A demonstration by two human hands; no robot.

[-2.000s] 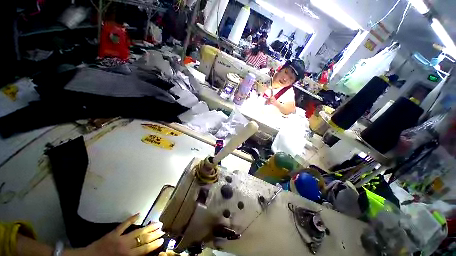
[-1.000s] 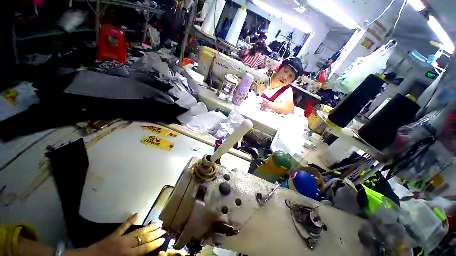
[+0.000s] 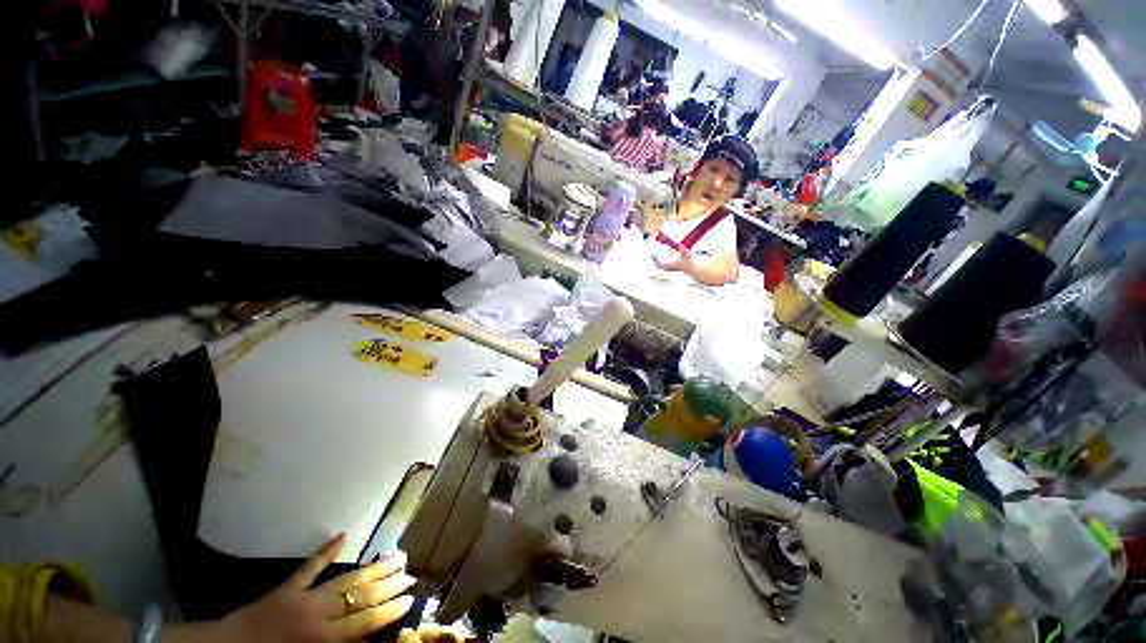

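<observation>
A black fabric strip (image 3: 176,477) lies on the white table, curving from the left down to the machine head. My left hand (image 3: 329,605), with a ring and a yellow sleeve, rests flat on its near end, fingers spread. The fingertips are beside the sewing machine (image 3: 679,540). The needle area is mostly hidden behind the head. A small bit of my right hand (image 3: 440,632) seems to show at the bottom edge below the head; the rest is out of the picture, so its grip cannot be told.
Black and grey cut pieces (image 3: 289,220) are piled at the far left. A smartphone (image 3: 400,509) lies by the head. A pale rod (image 3: 584,345) rises from the machine. Two black thread cones (image 3: 899,251) stand at right. A person (image 3: 704,226) sits across at another station.
My left hand and the strip stay in nearly the same place. The person across has shifted head and hands slightly. The view has moved slightly.
</observation>
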